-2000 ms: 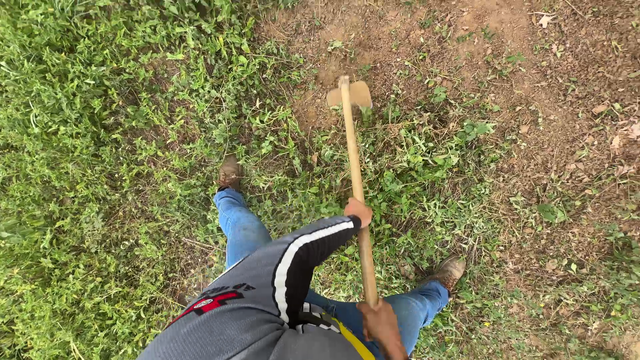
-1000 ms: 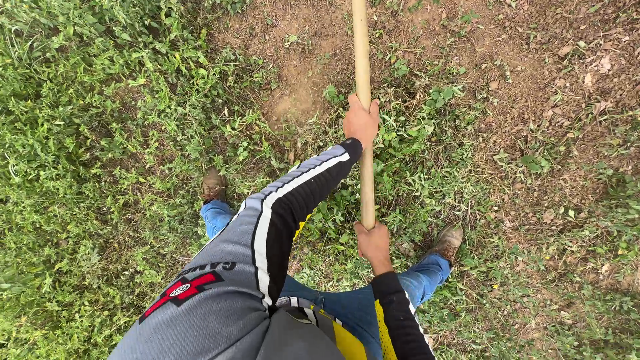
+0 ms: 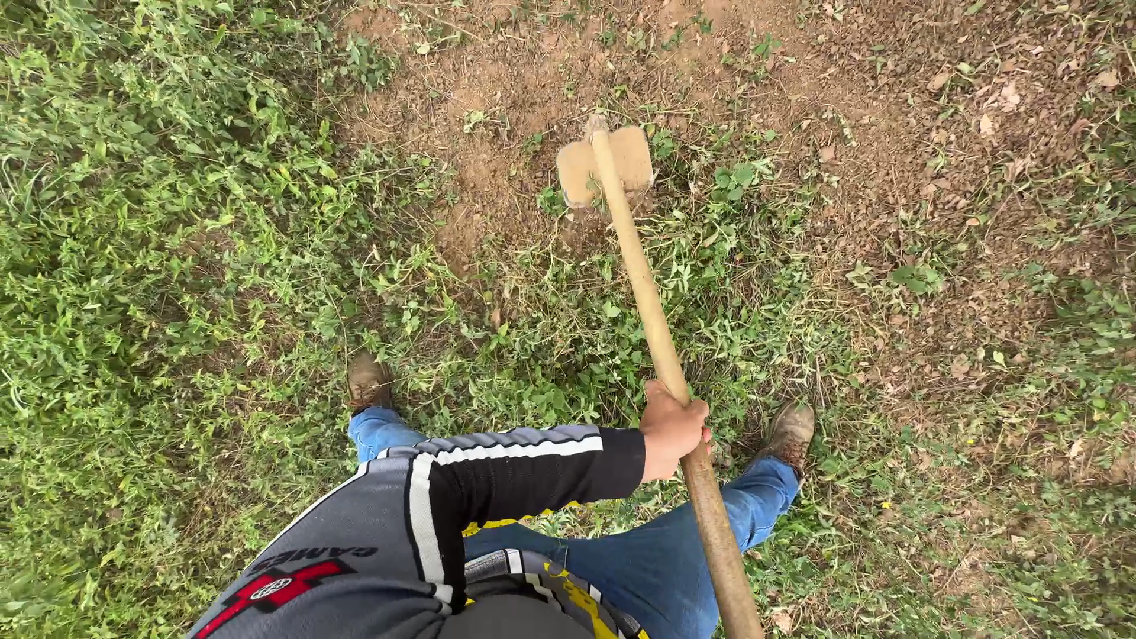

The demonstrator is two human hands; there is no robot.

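Note:
My left hand [image 3: 673,430] is closed around the wooden handle [image 3: 652,311] of a hoe, about midway along the length that shows. The handle runs from the bottom edge up to the hoe's wide, dirt-coated blade [image 3: 630,160], which rests at the border of bare soil and cut weeds. My right hand is not in the frame; the lower end of the handle passes out of view at the bottom.
Dense green weeds [image 3: 133,311] cover the ground on the left. Brown soil [image 3: 515,98] with dry leaves lies ahead and to the right. My two boots, one left [image 3: 368,382] and one right [image 3: 790,435], stand apart among weeds.
The hoe's blade, out of view one second ago, is now in the frame at the soil. My left hand has come back toward my body, and my right hand has gone out of view.

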